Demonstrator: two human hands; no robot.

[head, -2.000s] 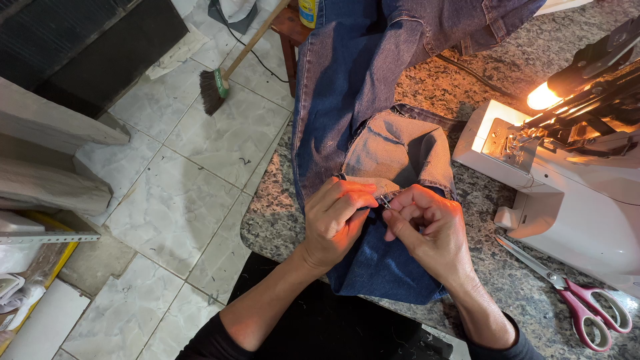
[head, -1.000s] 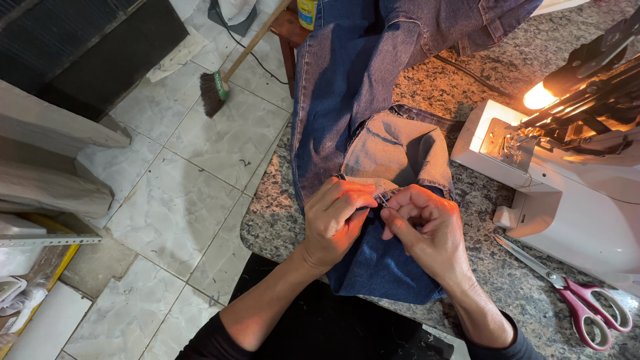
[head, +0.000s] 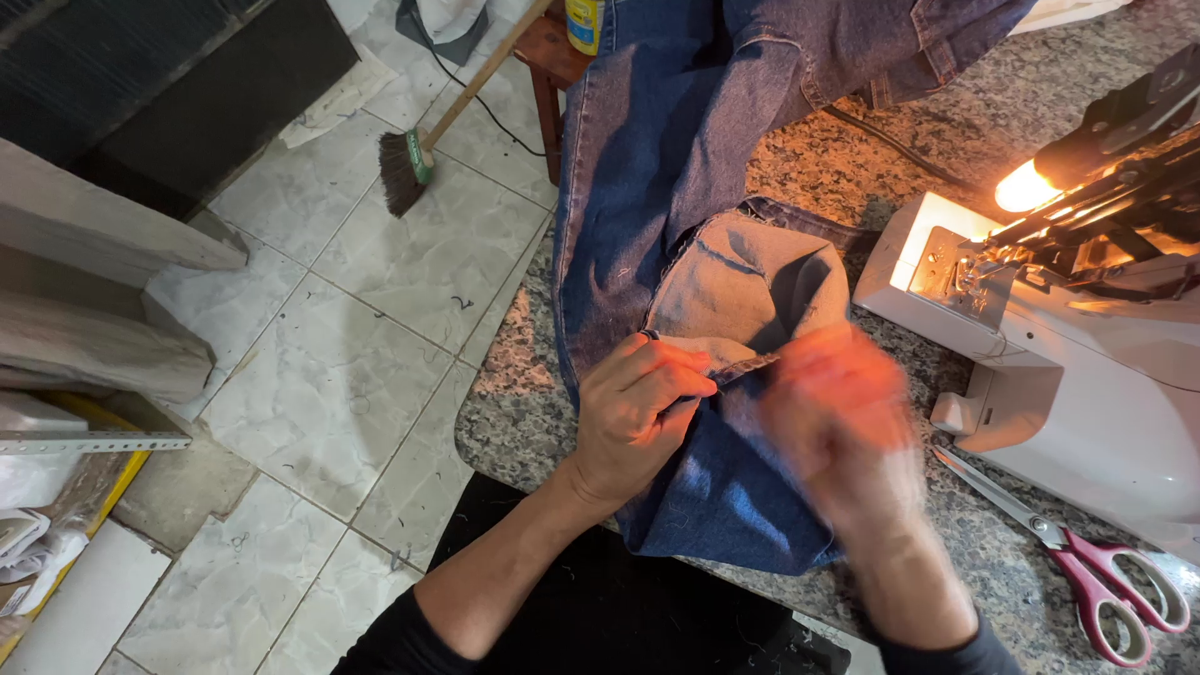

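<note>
Blue denim jeans (head: 619, 216) lie over the granite table, one leg's opening showing its pale inner side (head: 741, 272). My left hand (head: 637, 403) pinches the seamed edge of that opening between thumb and fingers. Just right of it, my right hand (head: 839, 412) is blurred by motion over the same edge, and whether its fingers hold anything cannot be told. A white sewing machine (head: 1078, 403) with its lamp lit stands to the right of the jeans. Scissors with pink and white handles (head: 1059, 544) lie below the machine, right of my right hand.
The granite tabletop (head: 511, 412) ends at a rounded corner left of my left hand. A dark cable (head: 891, 145) runs behind the jeans. On the tiled floor stands a broom (head: 408, 169), near a reddish wooden stool (head: 548, 61) with a yellow container (head: 583, 23).
My right hand has moved a little right, away from my left hand, and is now blurred. My left hand stays at the denim edge.
</note>
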